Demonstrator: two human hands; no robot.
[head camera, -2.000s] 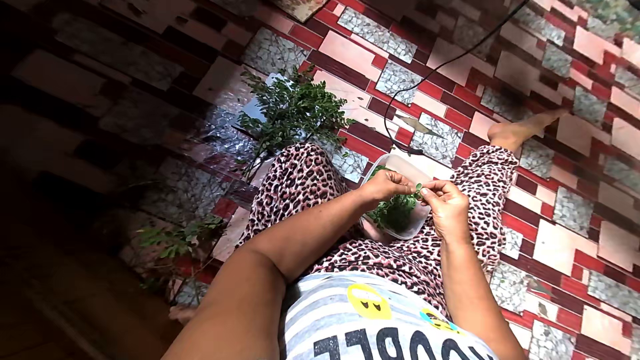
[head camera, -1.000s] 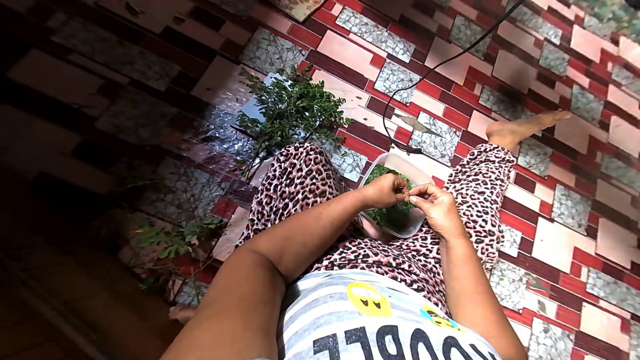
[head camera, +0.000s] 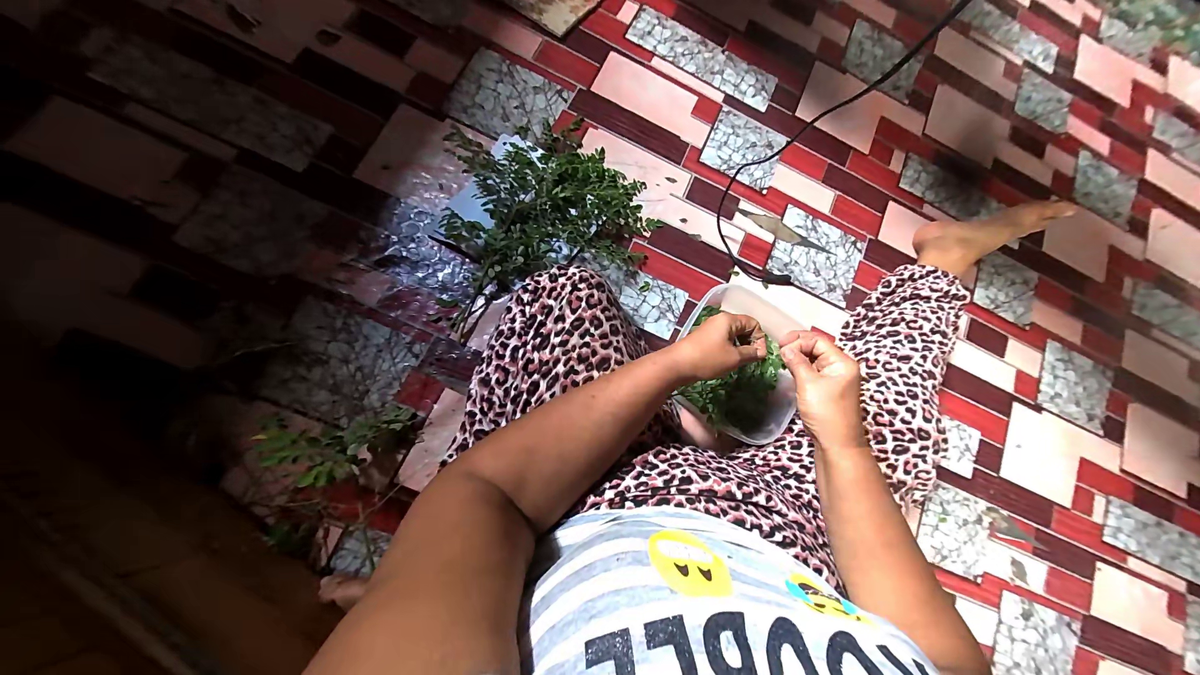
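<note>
A translucent plastic container (head camera: 773, 417) holding loose green leaves (head camera: 736, 398) rests on the floor between my legs. Above its left part is my left hand (head camera: 724, 345), fingers curled and fingertips pinched together. My right hand (head camera: 825, 375) is over the container's right edge, thumb and forefinger pinched close to the left fingertips. Whatever is between the fingers is too small to make out. A heap of leafy green branches (head camera: 553, 202) lies beyond my left knee, partly over a pale flat sheet (head camera: 472, 204).
More leafy stems (head camera: 328, 450) lie on the tiled floor in shade at the left. A black cable (head camera: 816, 117) curves across the tiles, its end near the container. A dry leaf (head camera: 783, 228) lies beside it. My bare foot (head camera: 984, 234) extends at the right.
The small green sprig seen between my fingertips two seconds ago is no longer visible there. Both hands have shifted slightly and remain over the container.
</note>
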